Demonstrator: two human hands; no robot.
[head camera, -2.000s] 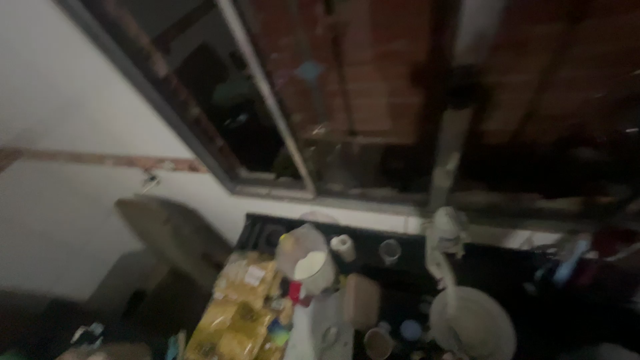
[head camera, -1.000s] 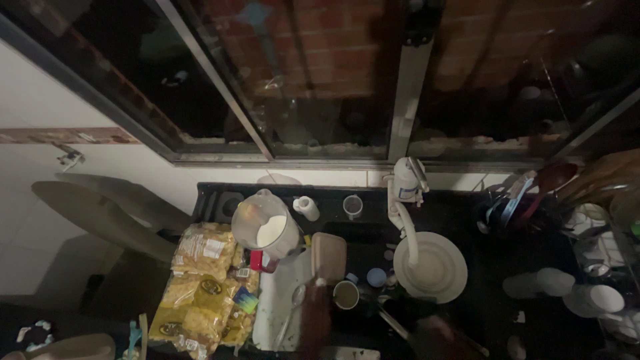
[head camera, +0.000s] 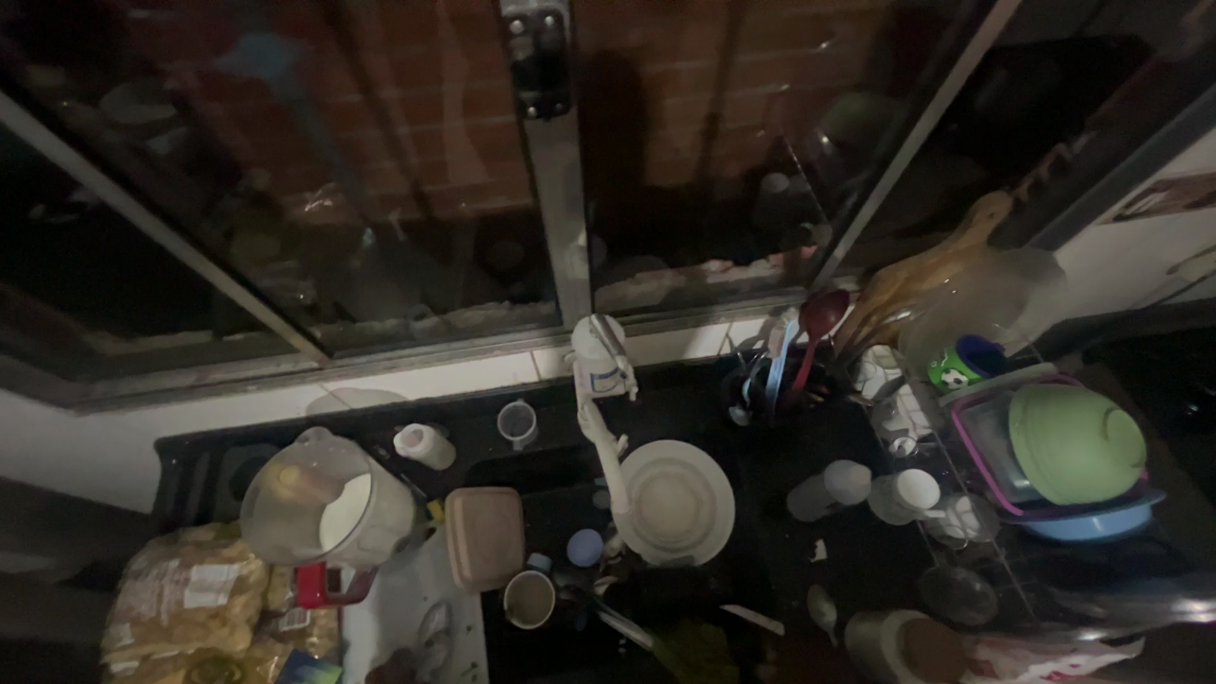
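A small brownish shape at the bottom edge, over the white cutting board (head camera: 380, 608), may be part of my left hand (head camera: 394, 667); its fingers and any hold are hidden. My right hand is not visible. A white faucet (head camera: 605, 446) reaches over a pale round bowl (head camera: 673, 503) at the sink. Left of it are a beige lidded container (head camera: 484, 537), a cup (head camera: 529, 599) and a blue round lid (head camera: 585, 547). A clear pitcher with white contents (head camera: 328, 503) stands beside yellowish plastic food bags (head camera: 180, 598).
Utensils, among them a dark red spoon (head camera: 819, 328), stand in a holder by the window. At right, a rack holds cups and a green bowl (head camera: 1076, 444). A spoon (head camera: 822, 611) and a brown-lidded jar (head camera: 902, 646) lie near the front. The window frame (head camera: 560, 190) borders the counter.
The view has swung right, bringing the dish rack and green bowl into sight. Blurred hand shapes over the cutting board and sink a second ago no longer show there.
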